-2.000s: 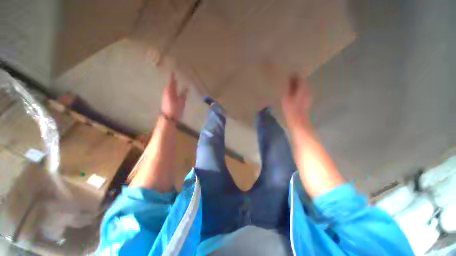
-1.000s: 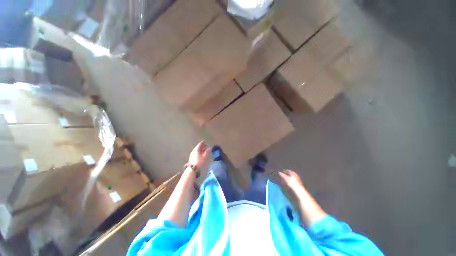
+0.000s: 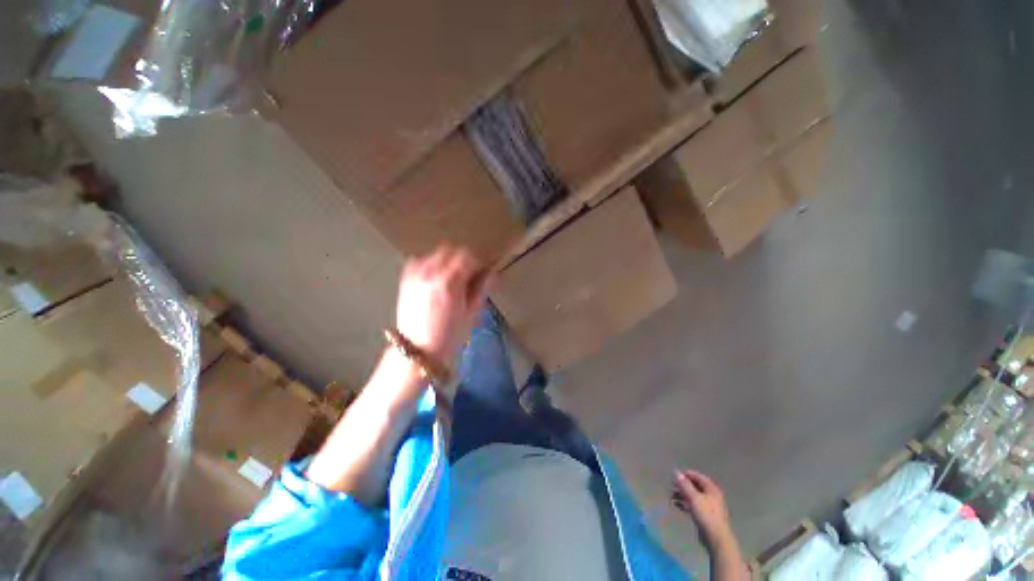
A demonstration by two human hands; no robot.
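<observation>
A large brown carton (image 3: pixel 408 102) stands in front of me with a flap lifted at its near corner. Dark grey, striped contents (image 3: pixel 513 153) show through a gap between its flaps. My left hand (image 3: pixel 440 297) is at the carton's near corner, its fingers curled on the edge of the flap. My right hand (image 3: pixel 701 499) hangs low at my right side, away from the cartons, with its fingers loosely bent and nothing seen in it.
Another carton (image 3: pixel 590 284) stands just beyond my feet, and more (image 3: pixel 754 153) run to the upper right. Film-wrapped cartons (image 3: pixel 215 420) stand on the left. White sacks (image 3: pixel 907 516) lie at the lower right. Grey floor (image 3: pixel 794 340) shows between.
My left hand has moved up onto the large carton and taken its flap edge. The carton's top now shows a gap with contents. My right hand has dropped lower and further right.
</observation>
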